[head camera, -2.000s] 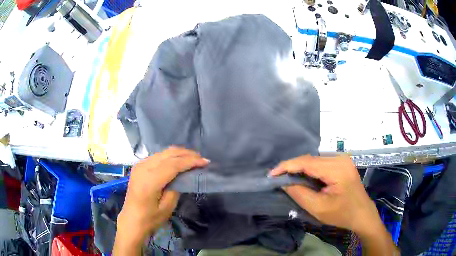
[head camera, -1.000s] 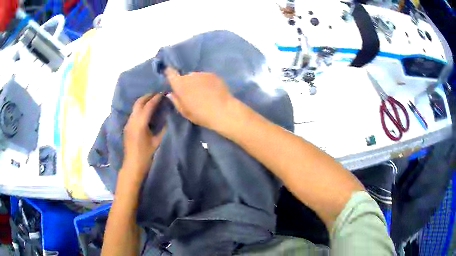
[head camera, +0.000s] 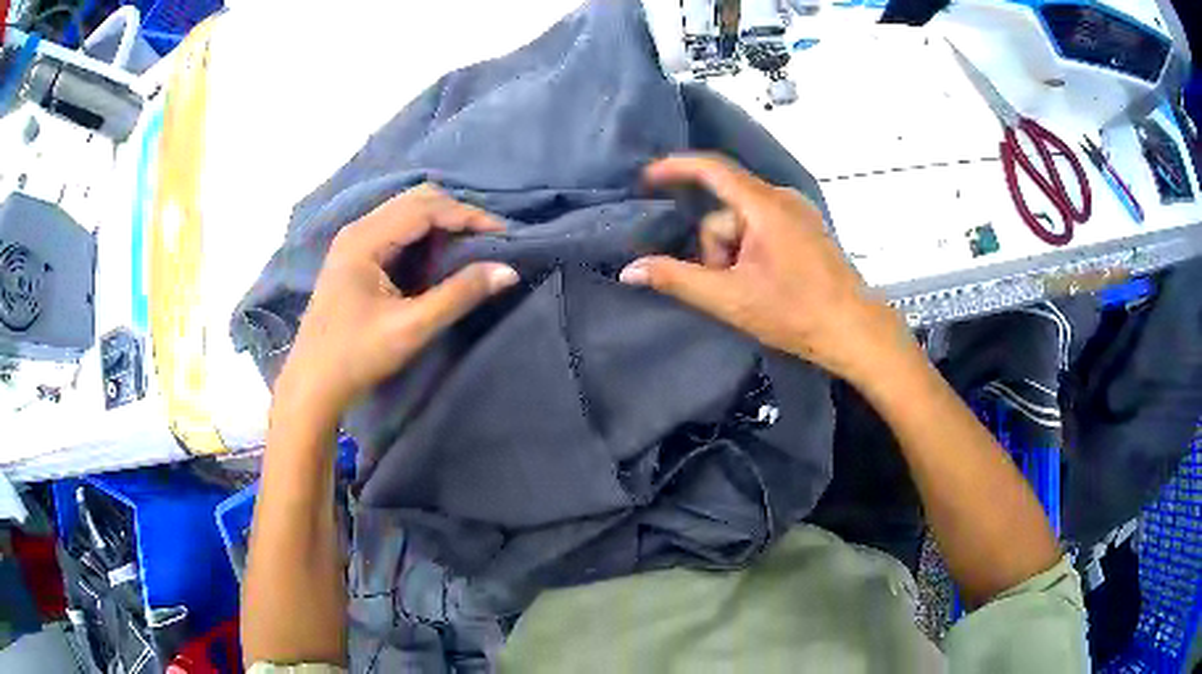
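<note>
A dark grey garment body (head camera: 488, 435) lies over the front of the white table and down onto my lap, with a seam running down its middle. My left hand (head camera: 382, 296) grips a folded part of the cloth between thumb and fingers. My right hand (head camera: 751, 257) grips the same fold farther right, its index finger raised and slightly blurred. A small white label (head camera: 767, 414) shows on the cloth at the lower right. The presser foot and needle area (head camera: 775, 59) is at the top edge, beyond the garment and apart from my hands.
Red-handled scissors (head camera: 1045, 178) and thin blue-and-red snips (head camera: 1114, 178) lie on the table (head camera: 883, 198) at right. A neighbouring machine's round vented cover (head camera: 40, 277) is at left. Blue baskets (head camera: 178, 540) with dark pieces stand below. Yellow tape (head camera: 185, 263) crosses the table's left side.
My right hand has moved from the cloth's upper left to the right, and both hands now hold a fold side by side. The cloth is rearranged, with more of it on my lap.
</note>
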